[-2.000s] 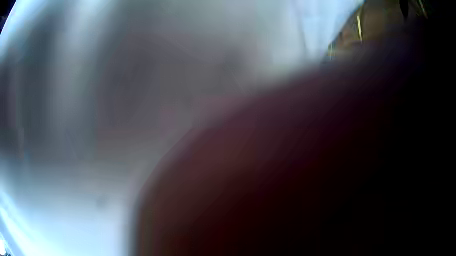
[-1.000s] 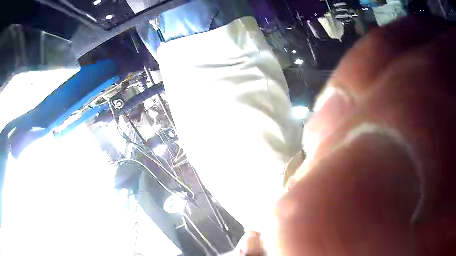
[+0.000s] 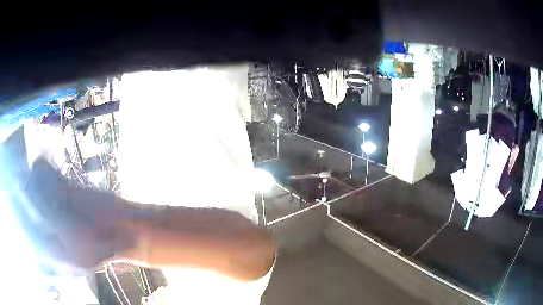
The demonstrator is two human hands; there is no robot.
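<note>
A blurred, skin-coloured shape [image 3: 196, 241] reaches in from the left, very close to the lens, and has a rounded end near the lower middle. It looks like part of a hand or arm. I cannot tell whether it is left or right, or whether it holds anything. Behind it stands a large, overexposed white surface [image 3: 184, 137], perhaps cloth. No iron or purple garment can be made out.
A dark floor with pale lines [image 3: 381, 220] spreads to the right. A white column [image 3: 411, 113] stands on it. White hanging or stacked pieces [image 3: 485, 173] are near a thin pole at the right. A dark band covers the top. Thin cables and metal parts show at left.
The large skin-coloured shape at the right is gone, and a blurred one now crosses the lower left. The view has swung and shows more floor. The white surface sits further left.
</note>
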